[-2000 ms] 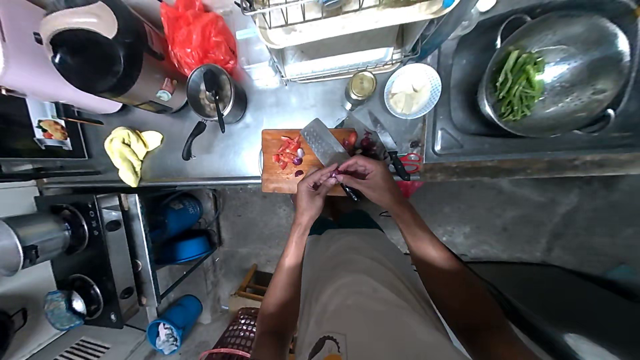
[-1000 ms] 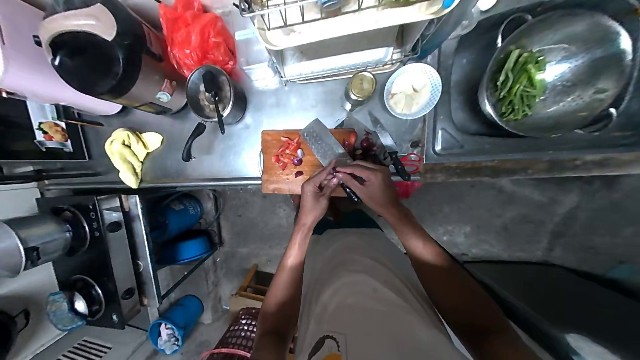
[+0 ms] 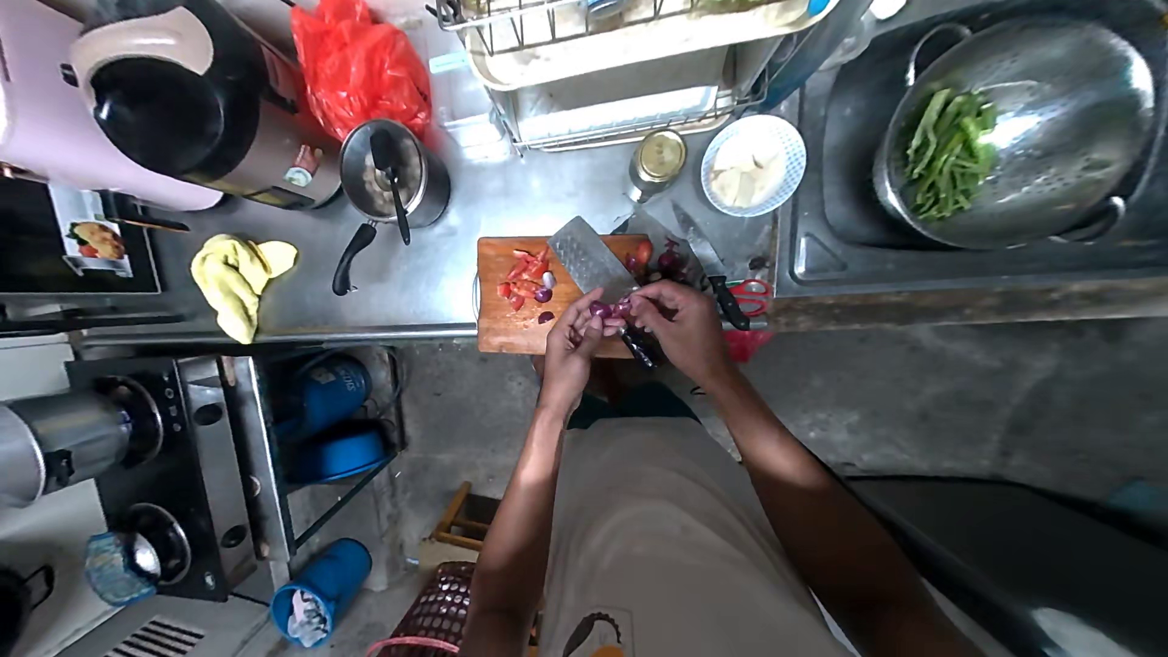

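My left hand (image 3: 575, 342) pinches a small purple shallot (image 3: 600, 310) over the near edge of a wooden cutting board (image 3: 511, 338). Beside it, the fingers of my right hand (image 3: 680, 324) grip a reddish-purple piece at the shallot, perhaps its skin. A cleaver (image 3: 589, 255) lies across the board, its black handle (image 3: 641, 347) beneath my hands. Chopped tomato (image 3: 525, 274) and several shallot pieces (image 3: 544, 295) are on the board's left part. More shallots (image 3: 671, 260) and a piece of tomato (image 3: 644, 251) sit at its right end.
A knife (image 3: 698, 237) and red scissors (image 3: 753, 297) lie right of the board. Behind are a jar (image 3: 659, 160), a patterned bowl (image 3: 794, 169) and a dish rack (image 3: 630, 137). Left stand a saucepan (image 3: 433, 182) and a yellow cloth (image 3: 224, 278); right, a sink holds a colander (image 3: 1077, 100) with green vegetables (image 3: 949, 155).
My fingers have shifted slightly around the shallot, and more of it shows between them now. The cleaver and the board have stayed in place.
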